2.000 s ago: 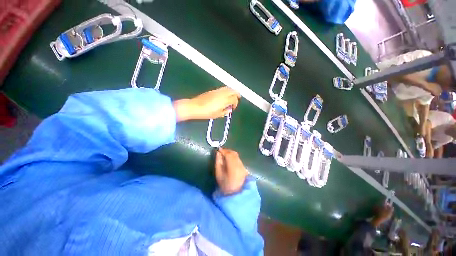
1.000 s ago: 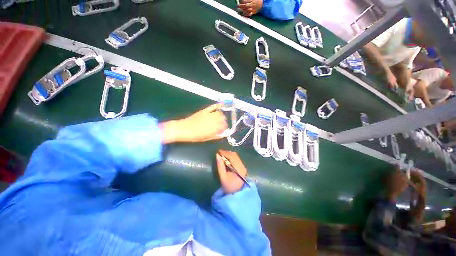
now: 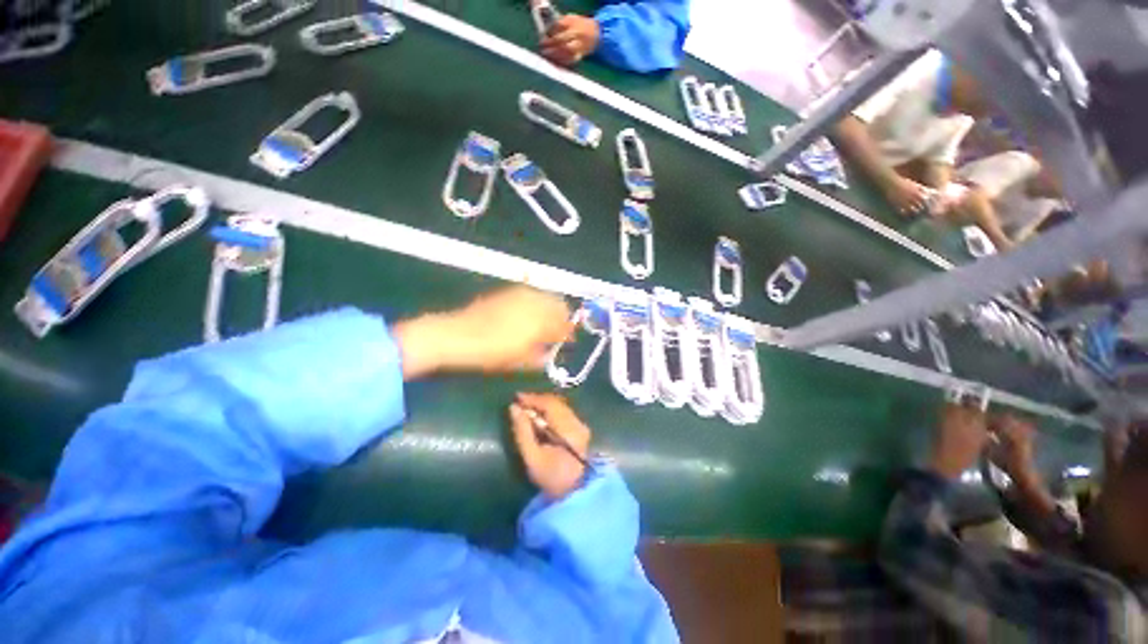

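Observation:
My left hand (image 3: 497, 333) is bare and slightly blurred, its fingertips at a tilted white oval frame (image 3: 579, 355) with a blue patch. I cannot tell if they grip it. The tilted frame is at the left end of a close row of frames (image 3: 690, 359) beside the pale strip. My right hand (image 3: 551, 440) is below it, closed around a thin dark pen-like tool (image 3: 557, 437), apart from the frames.
The pale strip (image 3: 378, 232) crosses the green surface. Scattered frames (image 3: 541, 195) lie beyond it. A single frame (image 3: 244, 283) and overlapping frames (image 3: 95, 264) lie left, near a red tray (image 3: 19, 164). Grey bars (image 3: 932, 271) cross at right. Other people's hands show at the top and right.
The frame that my left hand held over the strip is gone from there. Another frame now lies on the far green lane. The view has shifted, and more of that lane shows.

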